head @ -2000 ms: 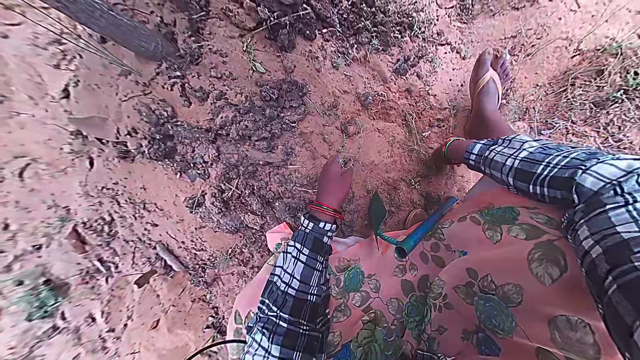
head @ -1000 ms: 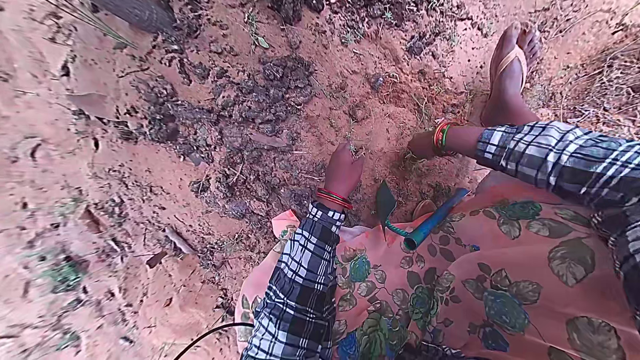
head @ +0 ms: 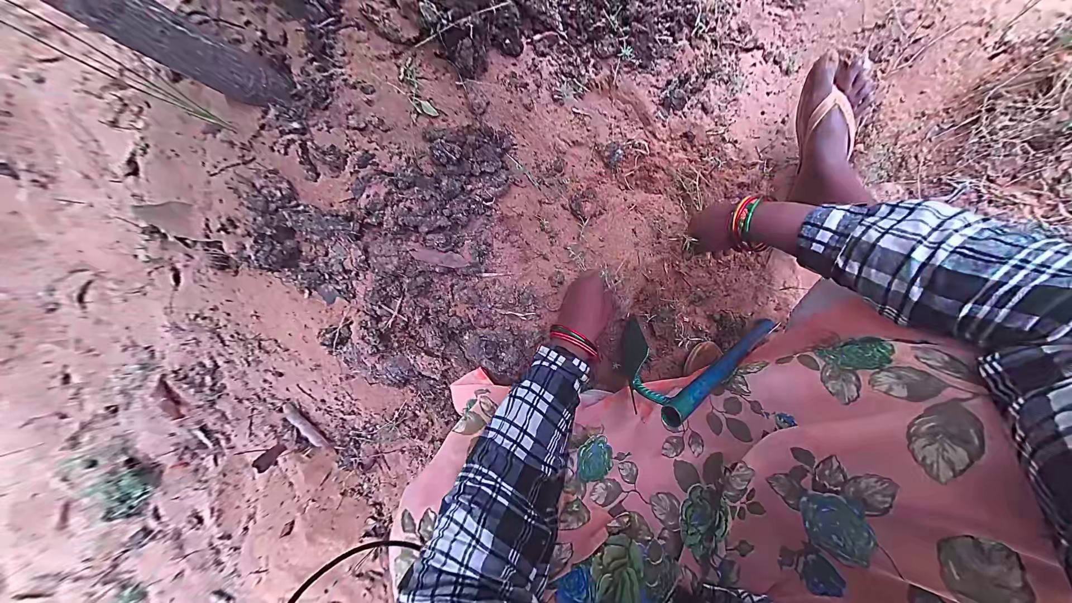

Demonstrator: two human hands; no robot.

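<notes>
My left hand (head: 588, 303), with red bangles at the wrist, is low over the reddish soil (head: 553, 226) among small weeds; its fingertips are hard to make out. To its right my right hand (head: 712, 228), wearing red, yellow and green bangles, reaches down to the ground beside small green weeds (head: 691, 188). Whether either hand grips anything does not show. Between my left hand and the floral cloth lies a hand hoe with a dark pointed blade (head: 635, 345), a twisted neck and a blue-green tubular handle (head: 716, 374); neither hand touches it.
My foot in a tan flip-flop (head: 827, 117) stands at upper right, near dry grass (head: 1013, 126). Dark clods (head: 419, 193) cover the soil left of my hands. A tree trunk (head: 193, 54) is at upper left. Pink floral cloth (head: 754, 502) spreads over my lap, and a black cable (head: 347, 553) curves beside it.
Since two seconds ago my right hand, then mostly hidden near the foot, has come out leftward onto the soil. My left hand stays low over the ground. The hoe remains on the cloth's edge.
</notes>
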